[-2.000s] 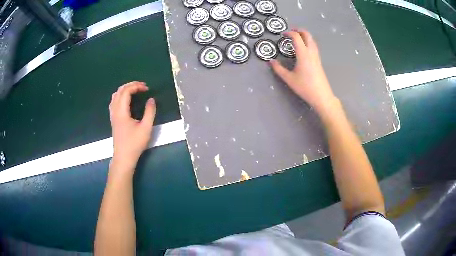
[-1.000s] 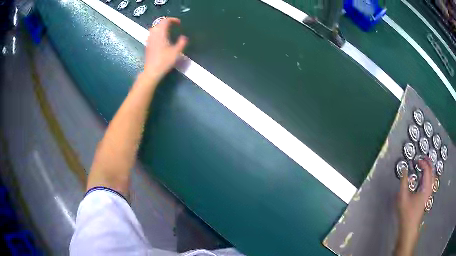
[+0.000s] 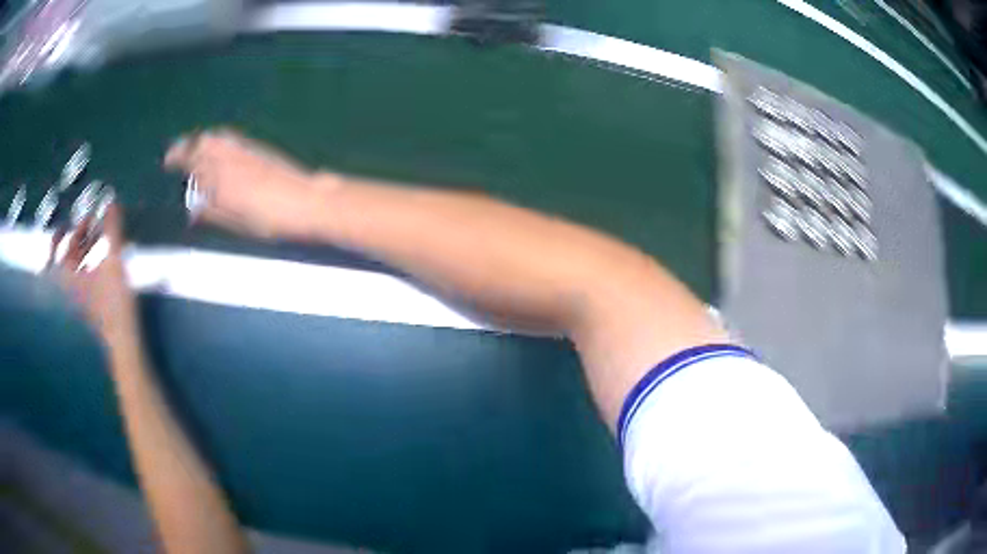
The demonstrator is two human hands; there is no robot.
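Observation:
Motion blur softens the view. My left hand (image 3: 95, 276) is at the far left over the white line, its fingers around a round metal part (image 3: 95, 253). My right hand (image 3: 244, 186) is just right of it over the green belt, with another round metal part (image 3: 195, 196) between fingers and thumb. Several loose round metal parts (image 3: 76, 163) lie on the belt beside and beyond my left hand. At the right, the grey board (image 3: 839, 335) holds close rows of round metal parts (image 3: 814, 173) on its far half.
The green belt (image 3: 541, 130) runs across the view. A white guide line (image 3: 292, 287) passes under my right forearm. A dark stand base (image 3: 496, 20) is at the top edge. A pale, blurred translucent object (image 3: 141, 27) is at the top left.
The view has swung left. My right hand has left the board's rows and crossed to near my left hand, where a part now shows in its fingers. My left hand's fingers are now around a part.

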